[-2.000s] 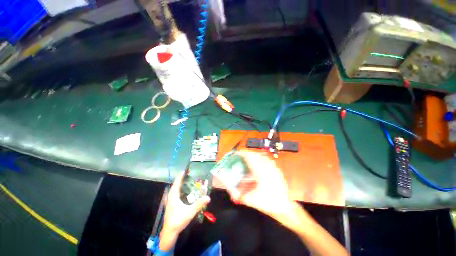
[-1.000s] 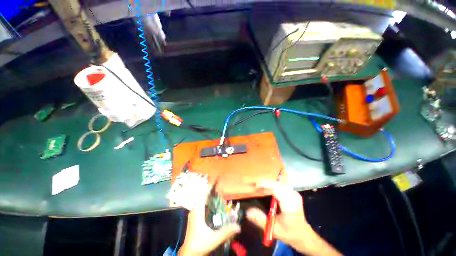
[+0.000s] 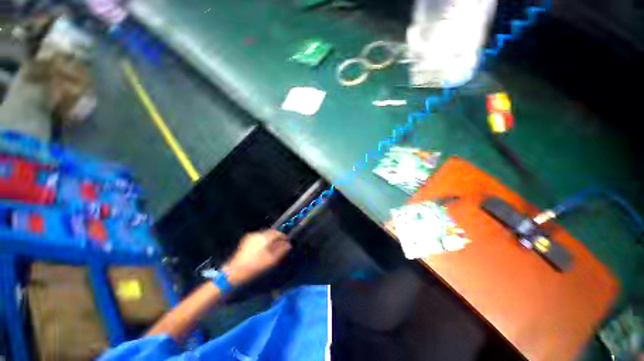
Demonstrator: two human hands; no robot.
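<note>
My left hand [image 3: 261, 254], blurred, is low over the dark area in front of the bench, its fingers curled; I cannot tell if it holds anything. A light blue strap [image 3: 222, 283] is on its wrist. My right hand is out of the picture. One circuit board [image 3: 429, 230] lies over the near left edge of the orange-brown plate [image 3: 508, 282]. Another board [image 3: 406, 168] lies on the green mat at the plate's left corner. The black connector block [image 3: 526, 234] sits on the plate, a blue cable [image 3: 593, 194] entering it.
A blue coiled cord [image 3: 406, 128] crosses from upper right towards my left hand. A green board [image 3: 311, 53], white slip [image 3: 303, 100], two pale rings [image 3: 352, 72] and white roll [image 3: 452, 42] are on the mat [image 3: 233, 42]. A blue rack [image 3: 78, 247] with red items stands at left.
The view has swung left and tilted. My right hand and the red pen-like tool have left the picture. My left hand is away from the plate; the board it held is no longer visible there.
</note>
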